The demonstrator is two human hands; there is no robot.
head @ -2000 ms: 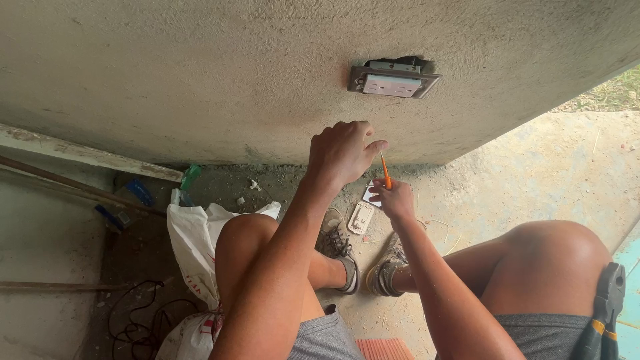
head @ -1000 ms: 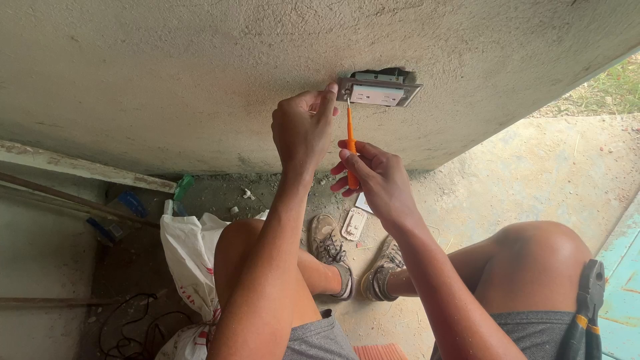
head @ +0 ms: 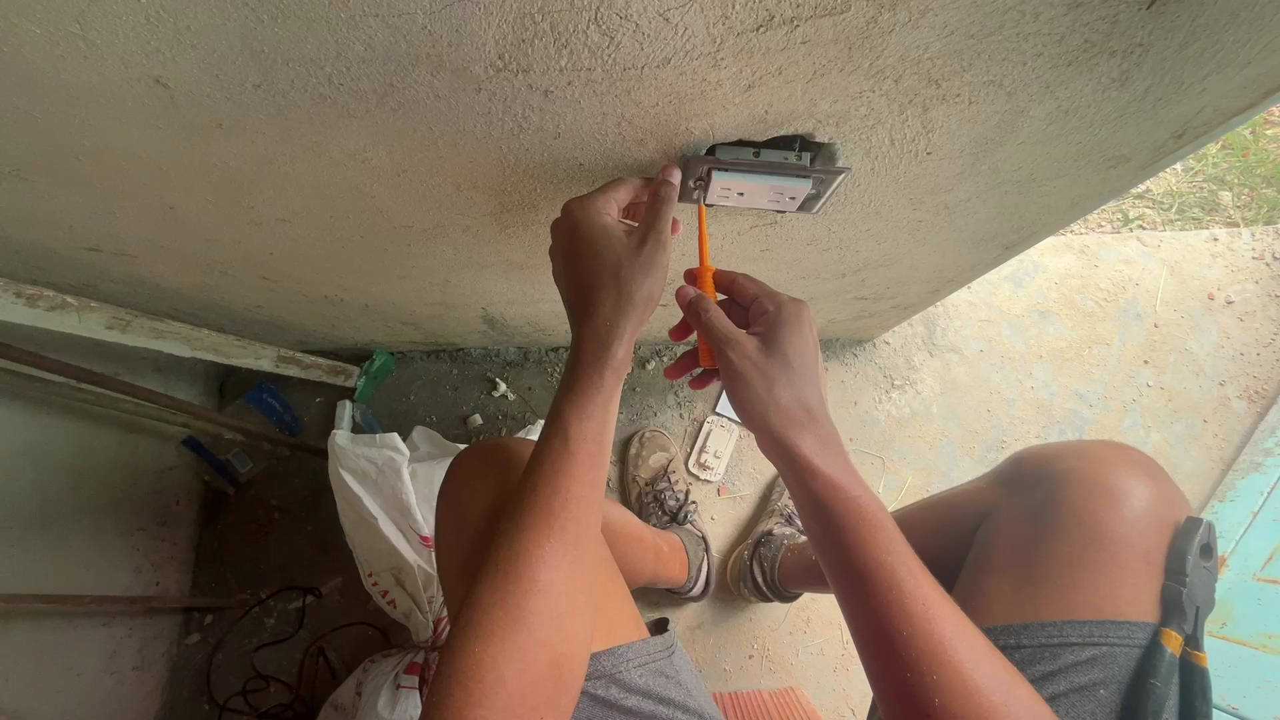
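A white double power outlet (head: pixel 757 190) in a grey metal frame (head: pixel 830 190) sits at a rough-edged hole in the plastered wall, its box partly showing above. My left hand (head: pixel 615 250) pinches the left end of the frame between thumb and fingers. Below the outlet, my right hand (head: pixel 755 350) holds an orange screwdriver (head: pixel 704 270) upright, with its tip at the screw spot on the frame's left side. Whether the tip is seated in a screw head cannot be told. Pliers with black and orange handles (head: pixel 1188 590) rest on my right thigh.
On the floor between my shoes lies a white plastic plate (head: pixel 714 448). A white sack (head: pixel 385 500) stands by my left knee, near a dark cable (head: pixel 265 650). Wooden boards (head: pixel 170 335) lean at the left. A worn turquoise surface (head: pixel 1245 590) is at the far right.
Both hands have risen to the outlet since two seconds ago. My left hand has taken hold of the frame, and the screwdriver's tip has come up to it. Over the last second little has moved.
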